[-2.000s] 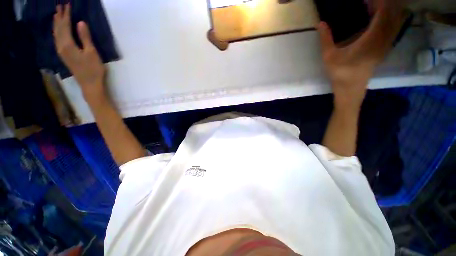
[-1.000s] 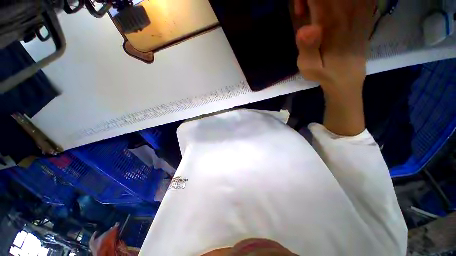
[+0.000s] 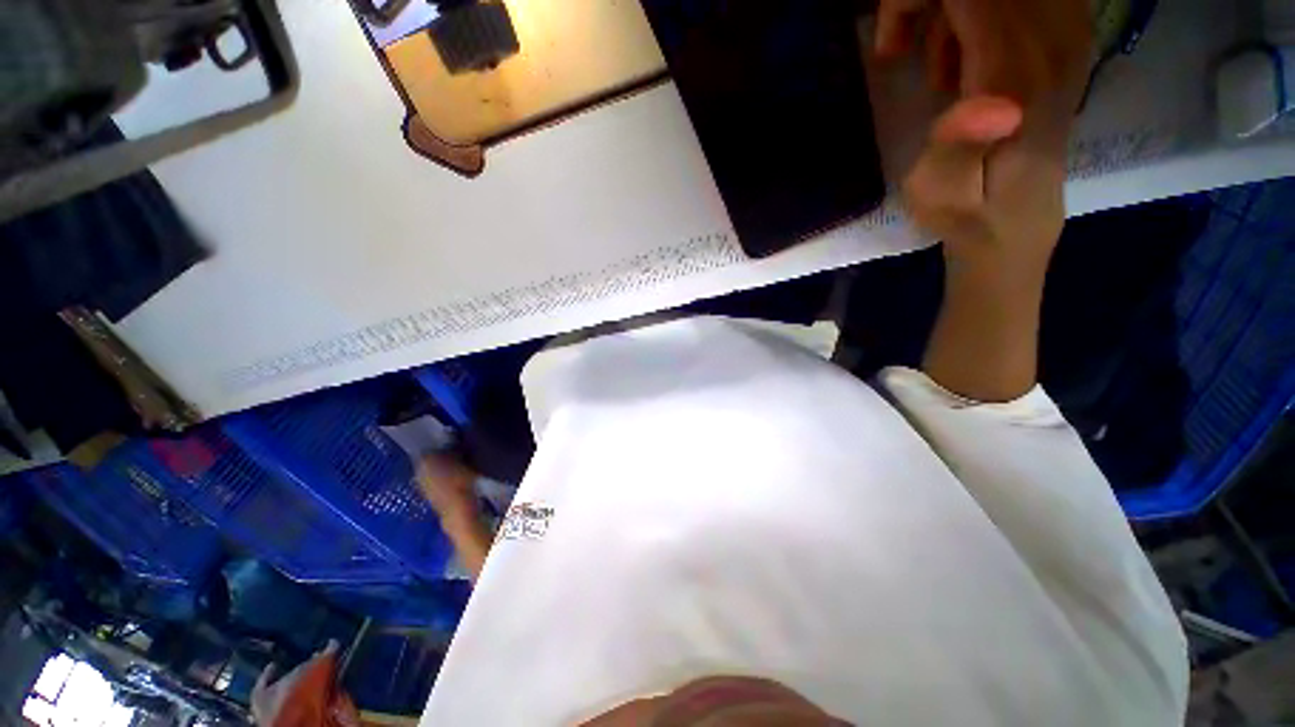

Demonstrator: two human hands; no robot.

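Note:
A dark flat rectangular piece [image 3: 774, 142] lies on the white table right of the machine's yellow-tan bed plate [image 3: 568, 57], its lower end near the front edge. My right hand [image 3: 987, 156] is just right of it, palm partly turned up and fingers curled; whether it holds anything is unclear. My left hand [image 3: 447, 490] is small and low, below the table edge beside the blue basket, close to a pale scrap [image 3: 415, 436]; its fingers are too unclear to tell a grip. The dark presser foot area [image 3: 476, 36] is over the bed plate.
The blurred machine arm [image 3: 142, 85] fills the upper left. Dark cloth [image 3: 107, 234] lies at the table's left, by a brown-edged bundle [image 3: 128, 369]. Blue baskets [image 3: 334, 455] are below the table. A small white object [image 3: 1253, 93] is far right. A printed scale [image 3: 497, 305] runs along the front edge.
My left hand left the dark cloth at left and now shows below the table. The view turned, and the machine arm came into it. The dark rectangle and my right hand appear further left and right, respectively.

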